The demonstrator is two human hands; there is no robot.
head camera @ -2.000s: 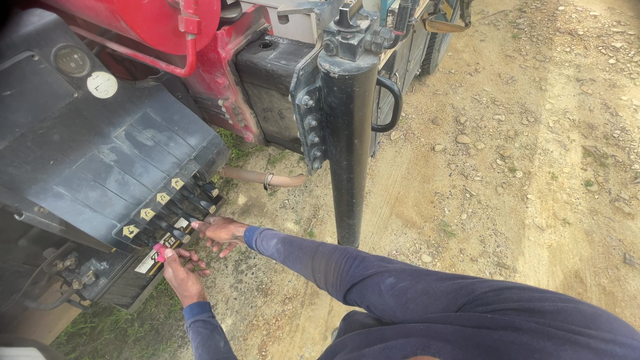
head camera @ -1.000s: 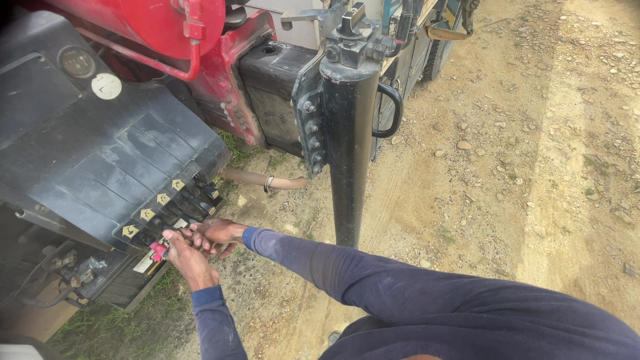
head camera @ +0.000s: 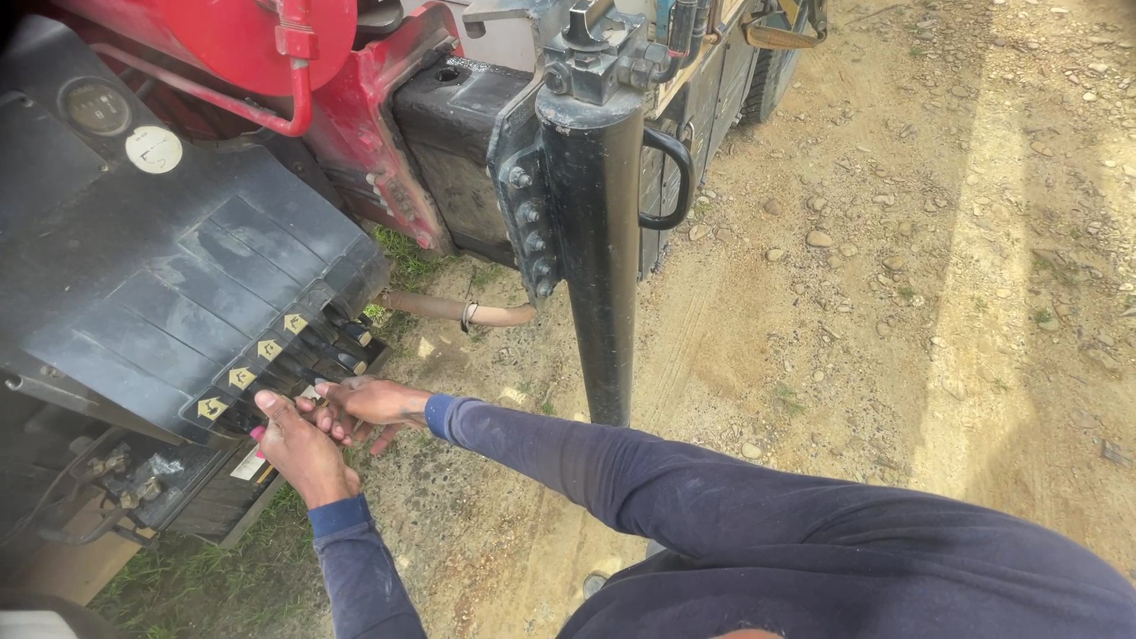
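A black control panel [head camera: 204, 257] slopes down at the left, with yellow arrow decals above a row of black control levers [head camera: 337, 355]. My left hand [head camera: 306, 451] is curled around a lever at the near end of the row, thumb on top; a bit of a pink lever knob [head camera: 258, 434] shows beside it. My right hand [head camera: 377, 401] reaches in from the right and has its thumb and fingers at the end of a neighbouring lever, close against my left fingers. The fingers hide much of both lever ends.
A black steel outrigger cylinder [head camera: 590, 248] with a loop handle [head camera: 672, 177] stands upright right of the panel. Behind are a red machine frame [head camera: 373, 133] and a black box beam [head camera: 461, 133]. A round gauge [head camera: 96, 106] sits on the panel. Stony ground [head camera: 825, 337] lies to the right.
My left hand has moved up and right along the lever row from the pink knob, which it held about two seconds ago. The two hands are now closer together.
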